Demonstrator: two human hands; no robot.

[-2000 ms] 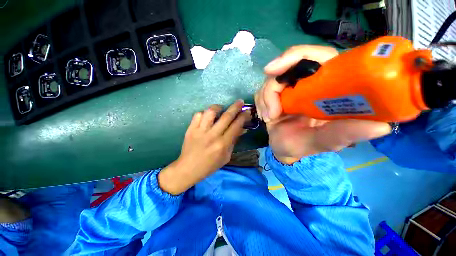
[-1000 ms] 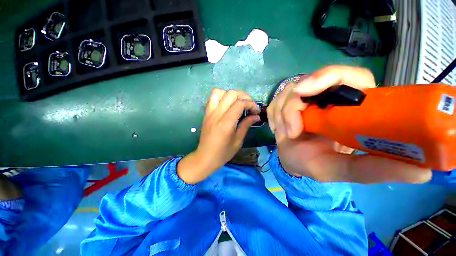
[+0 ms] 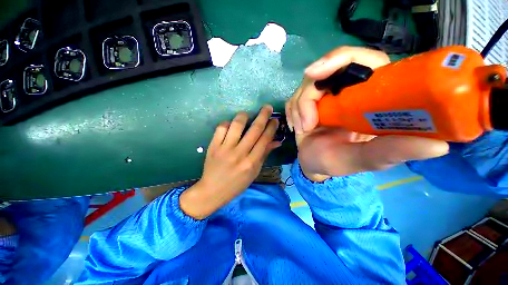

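Note:
My right hand (image 3: 334, 128) is closed around the orange electric screwdriver (image 3: 401, 100), which lies nearly level with its tail to the right. Its tip end is hidden by my fingers. My left hand (image 3: 237, 153) lies on the green mat with its fingertips on the left side of a small watch case (image 3: 279, 127). The case is partly covered by the fingers; its silver rim shows. The tip and any screw at the case cannot be made out.
A black foam tray (image 3: 117, 78) with several housings in its pockets is at upper left. A white scrap (image 3: 221, 52) lies beside it. A coiled black strap (image 3: 384, 33) and stacked slotted trays (image 3: 483, 25) are at upper right. Small specks lie on the mat.
Since one second ago, the screwdriver has shifted left and up in view, uncovering more of its tail. My left fingers have flattened and spread beside the case. The round dish edge no longer shows.

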